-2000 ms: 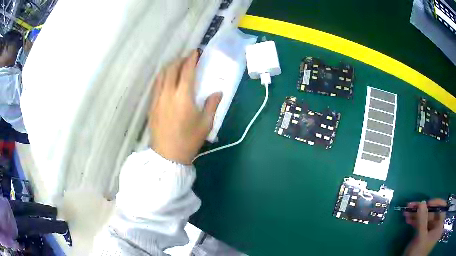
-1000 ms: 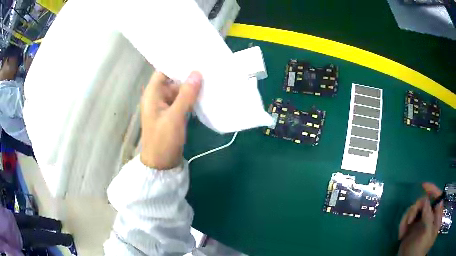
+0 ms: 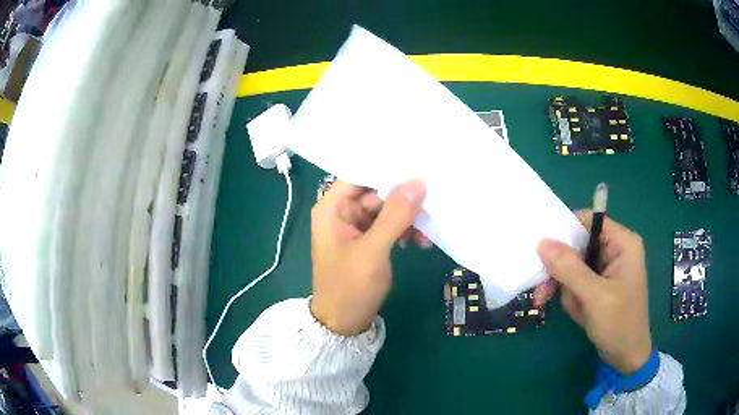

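Note:
A long, overexposed white sheet (image 3: 446, 154) is held slantwise above the green mat. My left hand (image 3: 352, 259) pinches its lower left edge between thumb and fingers. My right hand (image 3: 612, 296) pinches its lower right end and also holds a black pen-like tool (image 3: 597, 223), pale end up. The right wrist wears a blue strap. A black circuit board (image 3: 466, 312) lies below the sheet, partly hidden. The corner of a label sheet (image 3: 494, 121) shows behind the white sheet. A bit of another board (image 3: 326, 185) shows by my left hand.
A white charger (image 3: 270, 136) with a thin cable lies left. A circuit board (image 3: 591, 126) lies at upper right. Narrow boards (image 3: 690, 275) lie at the right side. Layered white padding (image 3: 105, 203), with dark pieces along it, fills the left. Yellow tape (image 3: 567, 70) crosses the mat.
My left hand has lifted the white sheet off the mat and moved right with it. My right hand has come in and taken its other end. The view has shifted right.

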